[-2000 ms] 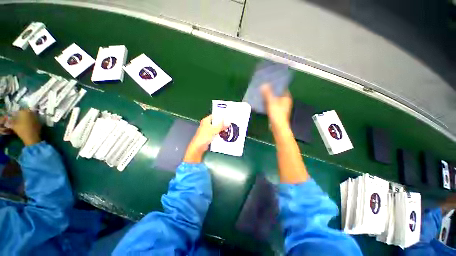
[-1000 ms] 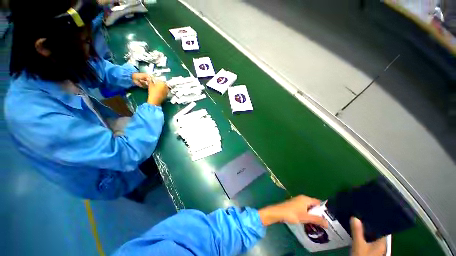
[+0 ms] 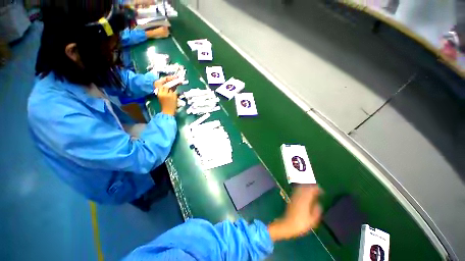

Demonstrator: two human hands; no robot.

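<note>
My left hand point(image 3: 301, 216) is blurred, over the inner edge of the belt at the lower right. It looks empty, with loosely bent fingers. A sleeved box point(image 3: 299, 164) with a round watch picture lies on the belt just beyond my fingertips. I cannot tell if they touch it. A dark gift box point(image 3: 344, 219) lies on the belt right of my hand. Another white watch-picture box point(image 3: 376, 247) is cut off by the bottom edge. A flat dark grey box point(image 3: 250, 186) with small centre lettering lies on the bench. My right hand is out of the picture.
Several sleeved boxes point(image 3: 246, 104) lie farther along the green belt point(image 3: 275, 122). Fanned white printed strips point(image 3: 213, 145) lie on the bench. A worker in a blue smock point(image 3: 97, 137) handles white pieces at the left. Another worker's hand point(image 3: 159, 32) shows beyond. A pale guard runs behind the belt.
The dark box held between my hands is gone from them. A sleeved box now lies on the belt beyond my left hand. My right hand has left the view.
</note>
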